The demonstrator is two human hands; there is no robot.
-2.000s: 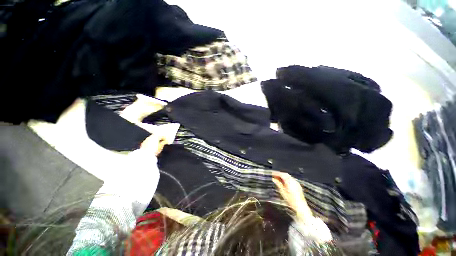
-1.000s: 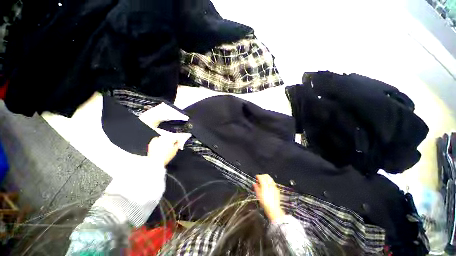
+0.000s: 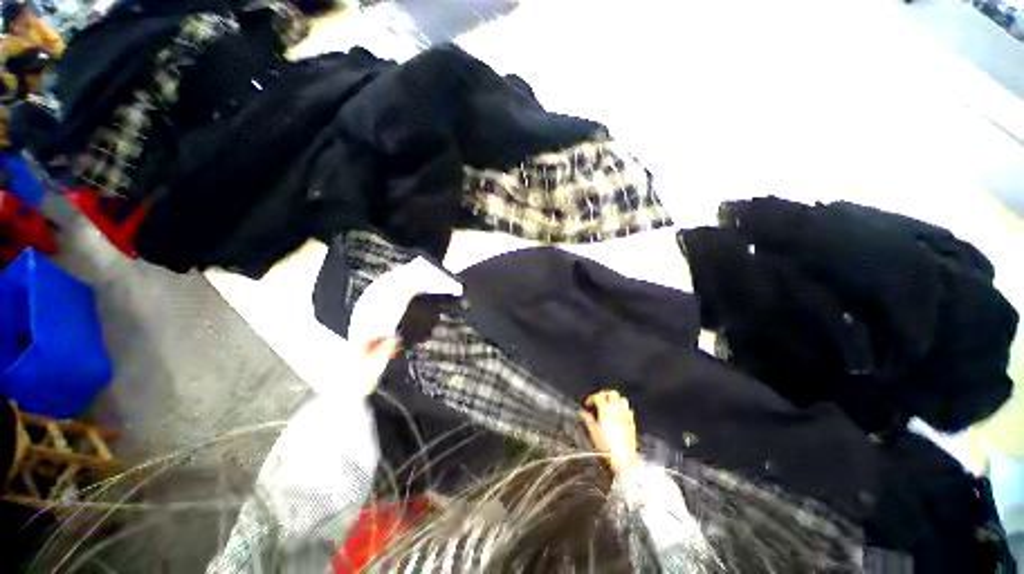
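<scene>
A dark coat (image 3: 584, 297) lies spread over the table, its front turned open so the striped lining (image 3: 494, 387) shows. A few small buttons dot the coat's right part. My left hand (image 3: 382, 350) is at the coat's upper front edge, beside a white cloth or paper piece (image 3: 393, 294); its fingers are blurred, and I cannot tell which of these it grips. My right hand (image 3: 610, 424) has curled fingers on the coat's front edge, at the border of the lining. Loose hair covers the lower part of the view.
Black jackets with plaid lining (image 3: 567, 196) lie behind and to the left. Folded black garments (image 3: 848, 303) lie at the right. The white table (image 3: 775, 101) has its near edge at the left, beside a grey floor, a blue bin (image 3: 51, 336) and a wooden stool (image 3: 56, 457). People show far left.
The view has shifted left, showing more floor and the bin. The front by my left hand is turned further open, showing more lining. My right hand stays at the front edge.
</scene>
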